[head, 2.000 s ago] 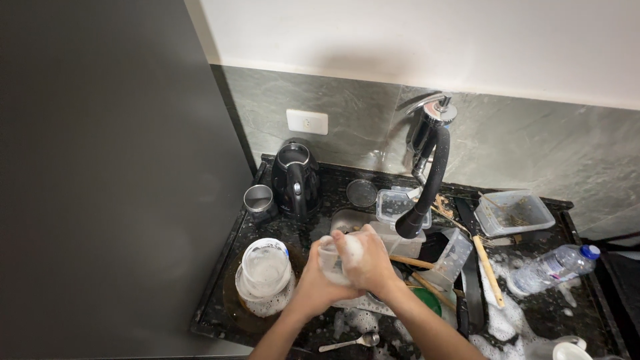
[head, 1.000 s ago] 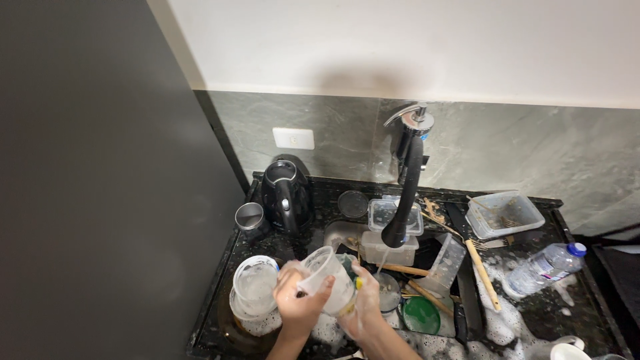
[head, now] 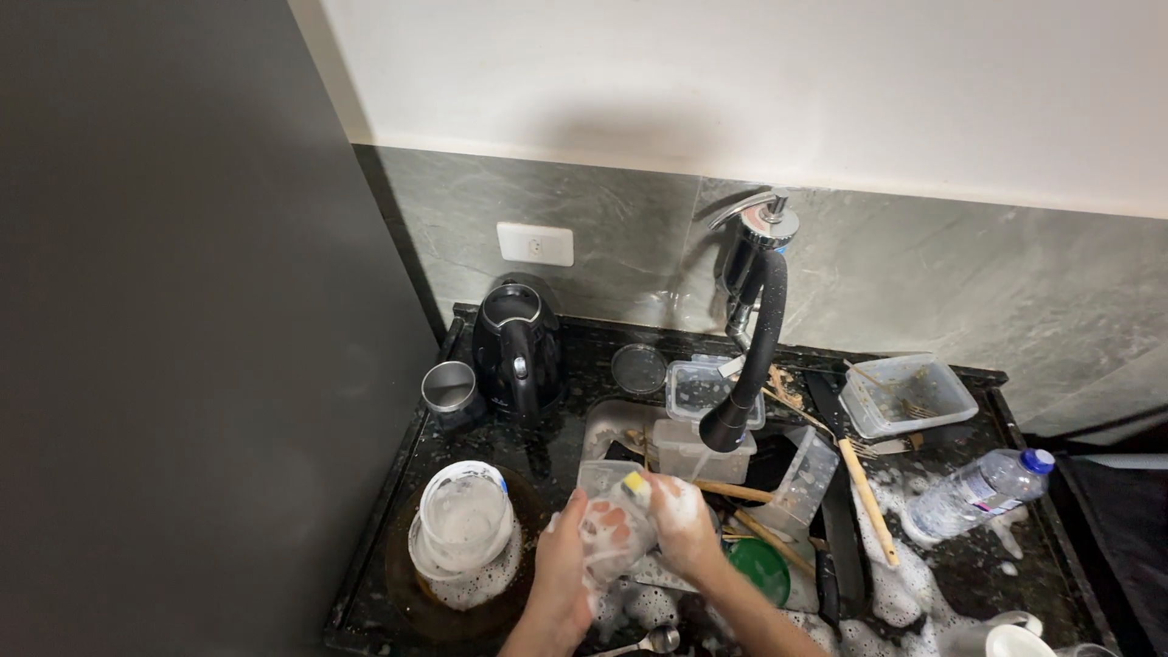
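A clear plastic container (head: 610,520), coated in suds, is held over the near side of the sink. My left hand (head: 564,566) grips it from the left and below, its fingers visible through the plastic. My soapy right hand (head: 680,525) presses a yellow sponge (head: 636,484) against the container's upper right rim. Just behind the hands hangs the black flexible faucet (head: 765,338), its spout pointing down. Wooden-handled utensils (head: 737,493) and a green round lid (head: 759,571) lie in the sink, right of my right hand.
Foamy stacked tubs (head: 465,516) stand left on a brown plate. Behind them are a metal cup (head: 449,388) and a black electric kettle (head: 518,351). To the right are a dirty plastic container (head: 908,397), a wooden handle (head: 869,502), a plastic bottle (head: 976,493) and a white mug (head: 1013,641).
The container, tilted with its opening up a second ago, now lies flatter between both hands. The sponge has come to its upper right rim.
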